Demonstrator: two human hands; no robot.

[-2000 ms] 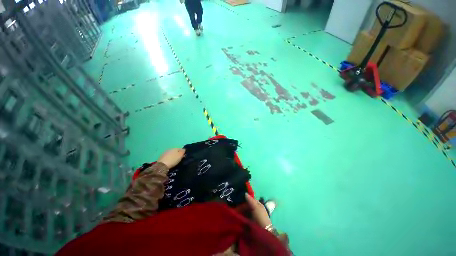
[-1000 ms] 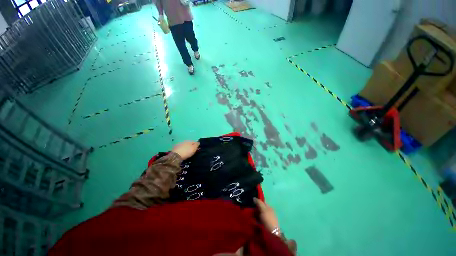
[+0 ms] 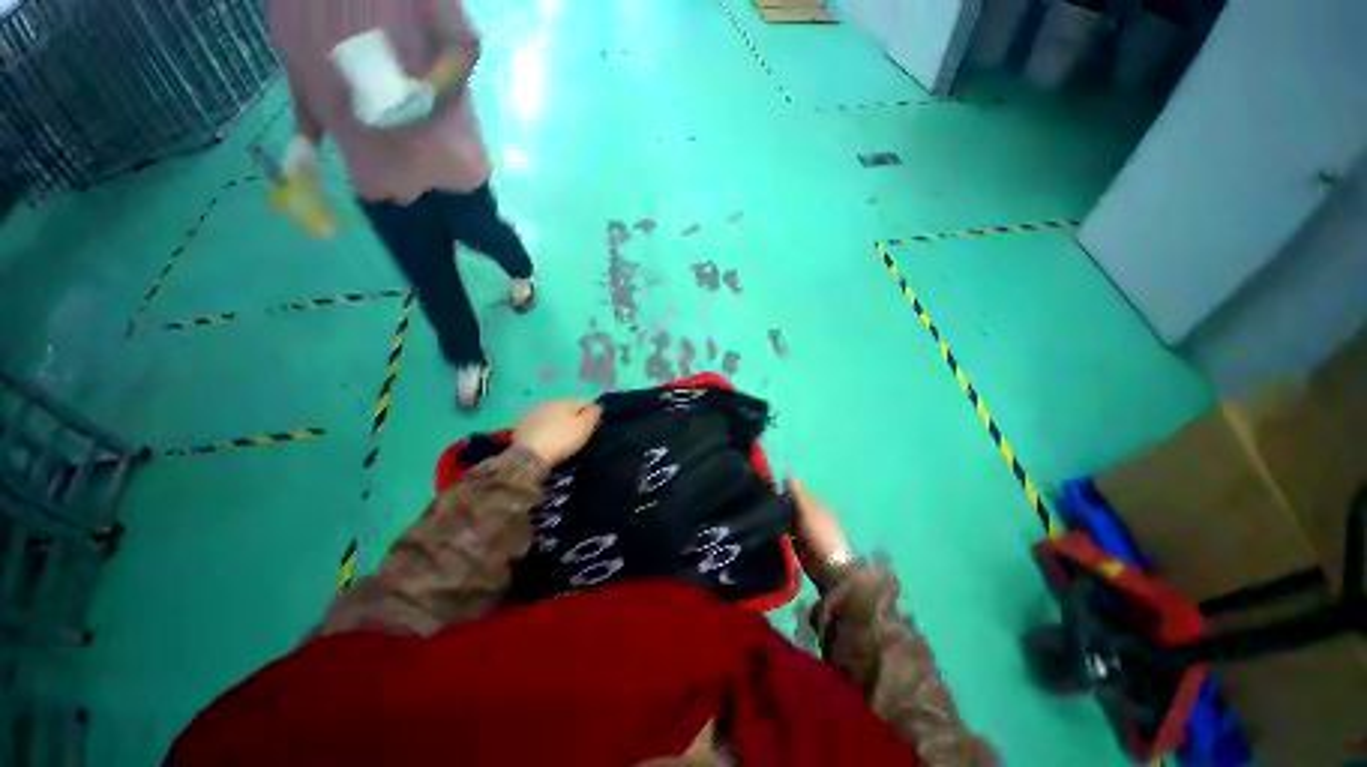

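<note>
A red plastic basket (image 3: 783, 581) is held in front of my body at waist height. It is heaped with black straps (image 3: 637, 487) that show white oval outlines. My left hand (image 3: 558, 430) lies at the basket's left side, on the edge of the black pile, with its fingertips partly hidden. My right hand (image 3: 816, 528) is at the basket's right rim, its fingers mostly hidden by the rim and the pile.
A person (image 3: 412, 165) with a white object and a yellow item is close ahead on the left. A red pallet truck (image 3: 1124, 629) and cardboard boxes (image 3: 1229, 510) stand at right. Metal racks (image 3: 143, 90) line the left. A white door (image 3: 1222, 180) stands at back right.
The person has come much nearer and shifted left in view. The pallet truck and boxes are nearer at lower right. The basket stays held in both hands.
</note>
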